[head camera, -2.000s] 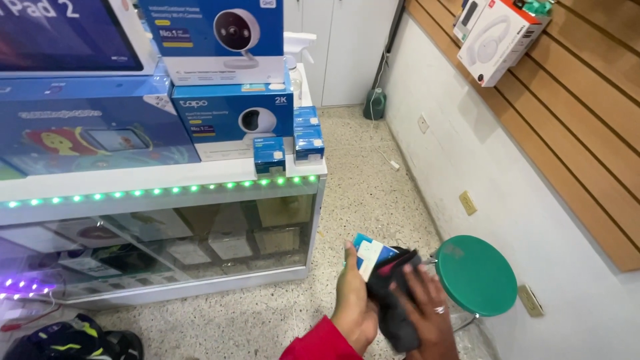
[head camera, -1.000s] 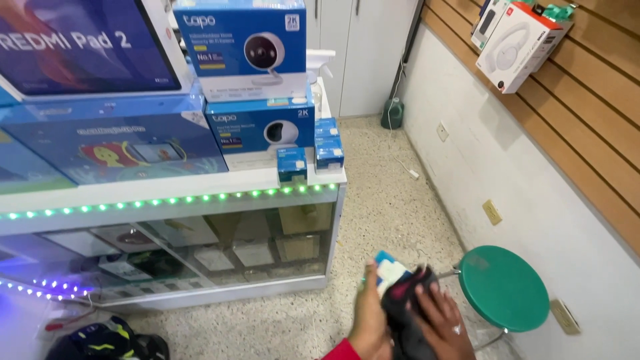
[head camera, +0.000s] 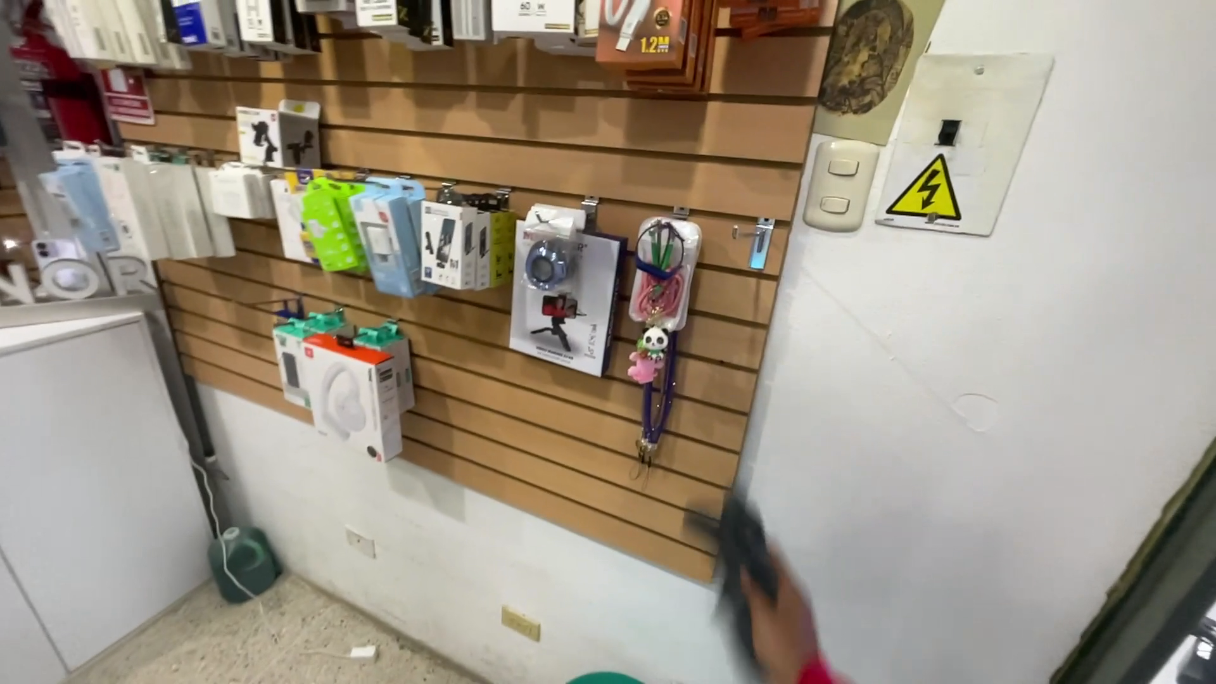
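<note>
At the lower right, my right hand (head camera: 781, 608) is raised and closed around a dark cloth-like item (head camera: 746, 560), both blurred by motion. The dark item overlaps the lower right corner of the brown slatwall panel (head camera: 608, 518) and the white wall; touching cannot be told. Above it, phone straps (head camera: 658, 399) with panda and pink charms hang from a hook. To their left hangs a boxed tripod stand (head camera: 560, 328). My left hand is out of view.
Accessory packs hang in rows on the slatwall, with a boxed pair of headphones (head camera: 350, 399) lower left. A green jug (head camera: 243, 565) stands on the floor beside a white cabinet (head camera: 85, 484). The green stool top (head camera: 605, 678) shows at the bottom edge. Light switches (head camera: 841, 185) are at upper right.
The view has swung up and right from the display counter to the slatwall. Both hands were together on the dark item and a blue-and-white item; now only my right hand shows, raised with the dark item.
</note>
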